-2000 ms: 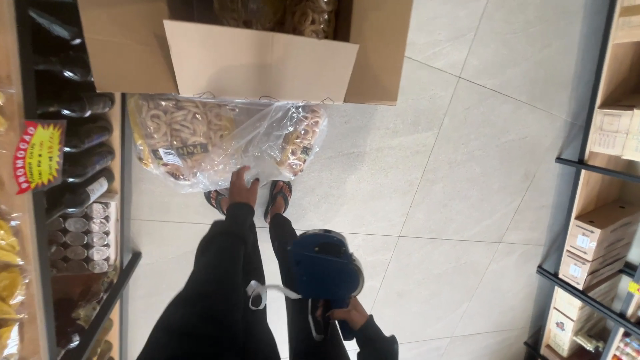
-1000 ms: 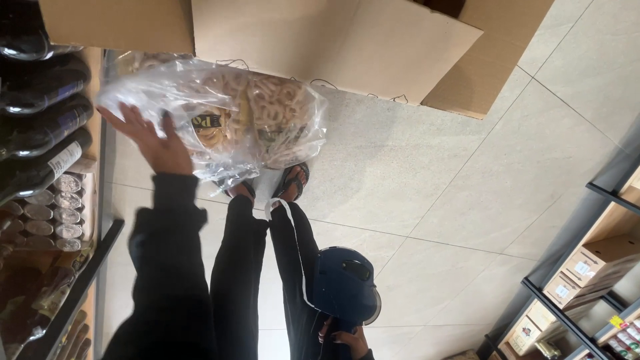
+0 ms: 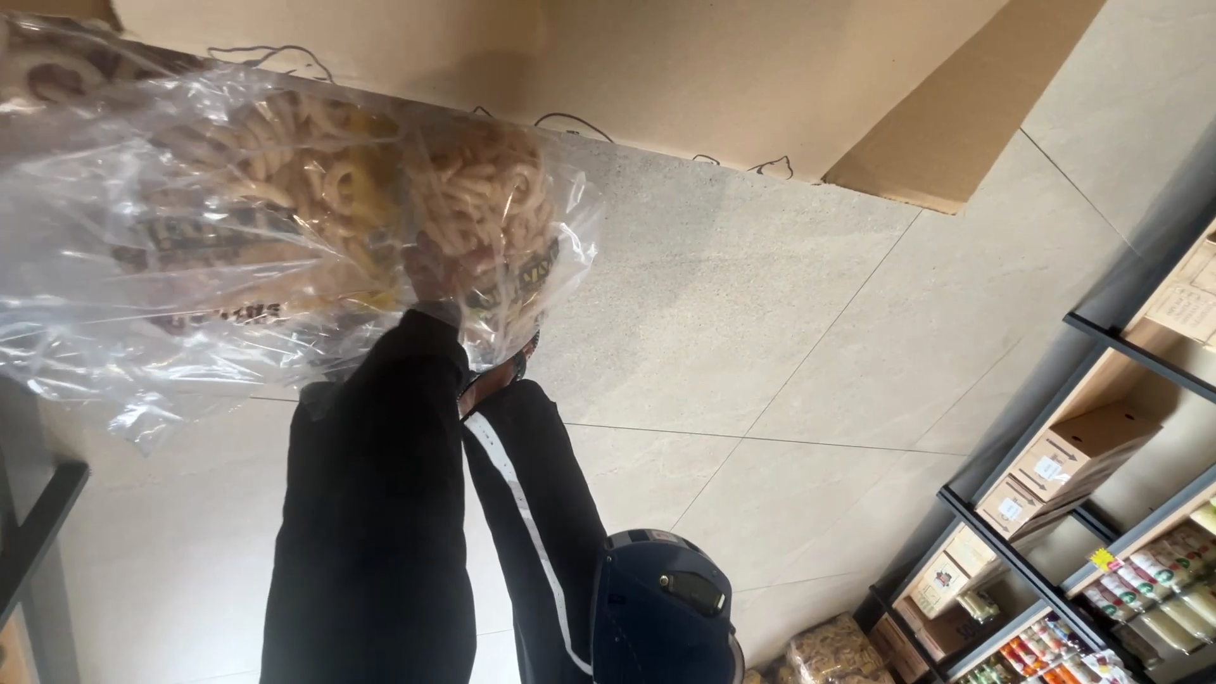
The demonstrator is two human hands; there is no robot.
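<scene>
A large clear plastic bag (image 3: pixel 85 323) holds several packets of ring-shaped snacks (image 3: pixel 484 190), with yellow and dark printed parts. My left hand (image 3: pixel 432 280) shows dimly through the film, between the packets at the bag's right part; its fingers are too hidden to tell their grip. The black sleeve (image 3: pixel 375 475) runs up to the bag's lower edge. A dark blue helmet (image 3: pixel 660 608) is at the bottom, right of my legs, with a pale strap (image 3: pixel 518 503) running along my trouser leg. My right hand is out of view.
An open cardboard box (image 3: pixel 684 76) spans the top, its flaps overhanging the bag. Shelves with small cartons (image 3: pixel 1083 451) and packaged goods stand at the right. A dark shelf bar (image 3: pixel 43 532) is at the left. Bagged goods (image 3: pixel 836 655) lie at the lower right.
My left hand has moved from the bag's left side to between the packets, behind the film. The bag appears higher and closer. My right hand, earlier at the helmet, has left the view.
</scene>
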